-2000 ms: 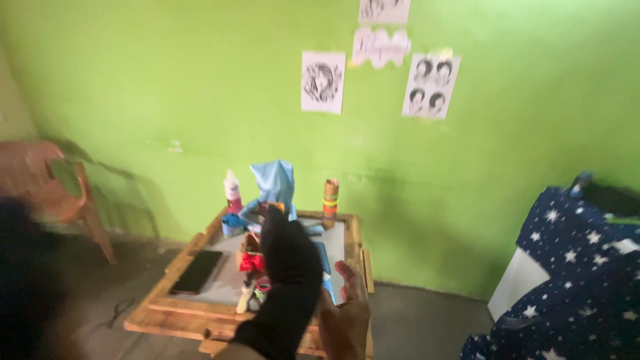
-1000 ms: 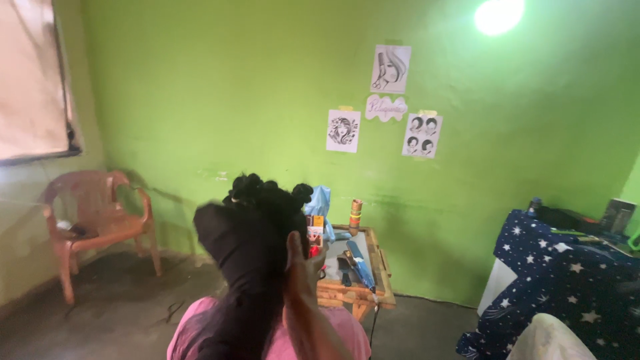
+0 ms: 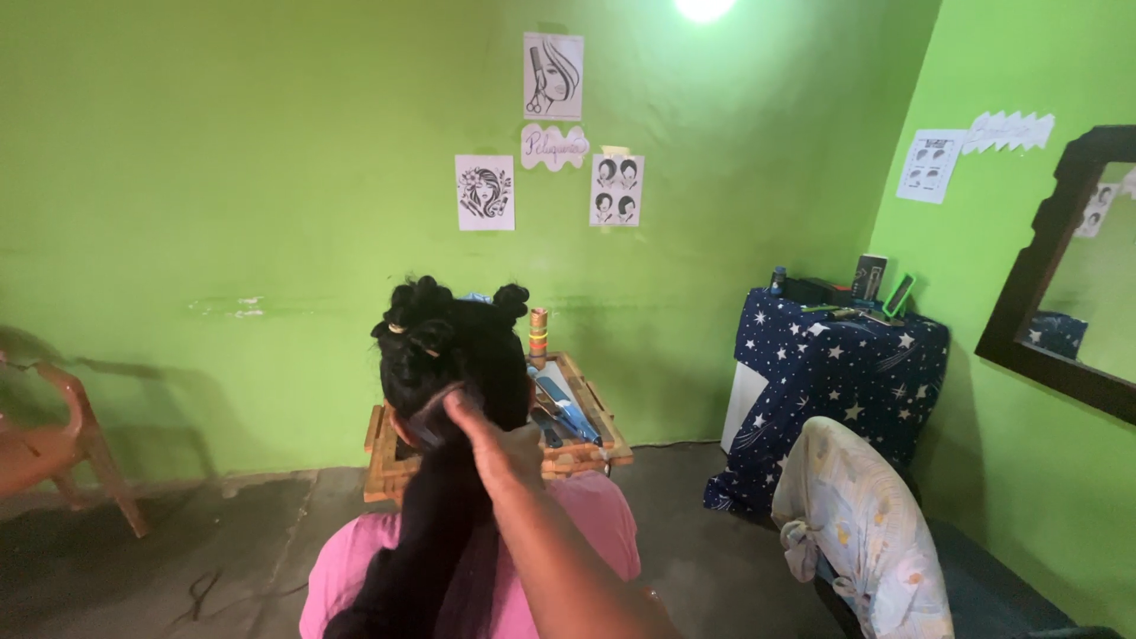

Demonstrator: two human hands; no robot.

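Note:
A person in a pink top sits with their back to me. Their dark hair is twisted into several small buns, with a pale parting low on the back of the head. My right hand is at this parting, its thumb laid along the scalp and its partly hidden fingers curled at the loose hair. Just below, a dark shape, apparently my left hand in a black covering, lies against the hair at the nape; its fingers cannot be made out. Straight hair hangs down the back.
Beyond the head, a wooden table bears a blue hair straightener and a banded cylinder. At right are a star-patterned cloth-covered table, a cloth-draped chair back and a framed mirror. A plastic chair stands left.
The view has swung to the right. Two seconds ago my hands were over the wooden table; now they are at the seated person's hair, and my right thumb has come onto the parting.

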